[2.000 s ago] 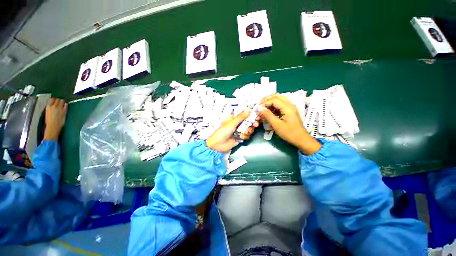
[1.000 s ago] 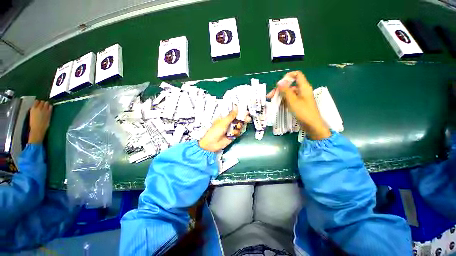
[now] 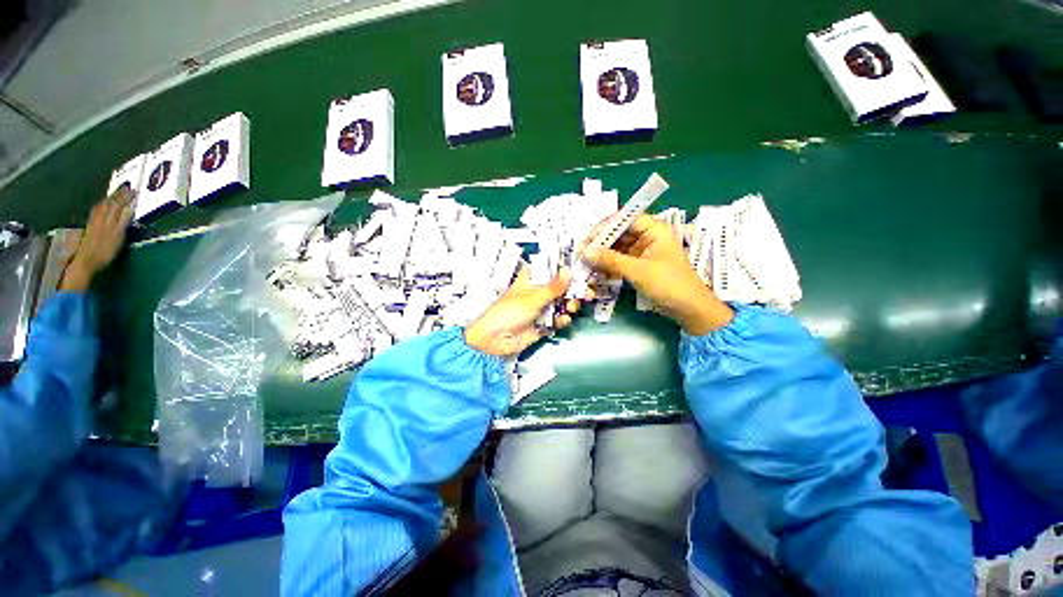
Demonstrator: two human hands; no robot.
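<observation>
My right hand (image 3: 656, 266) holds a narrow white printed leaflet (image 3: 631, 215), its upper end pointing up and right. My left hand (image 3: 521, 310) is close beside it, fingers curled around small white paper at the fingertips. The fingers hide part of what the left hand holds. A messy leaflet pile (image 3: 402, 264) lies left of my hands. A few upright leaflets (image 3: 568, 218) lie just beyond my fingers. A neater, overlapping leaflet stack (image 3: 746, 254) lies to the right, partly behind my right hand.
A crumpled clear bag (image 3: 212, 338) lies left of the pile. White watch boxes (image 3: 358, 138) stand spaced on the far green strip, two overlapping at right (image 3: 868, 68). Another person's hand (image 3: 103, 236) touches the leftmost box. Dark boxes show at far right.
My right hand has come back from the stack toward my left hand, now with a leaflet. The boxes have shifted left. The other person's hand has reached forward to a box.
</observation>
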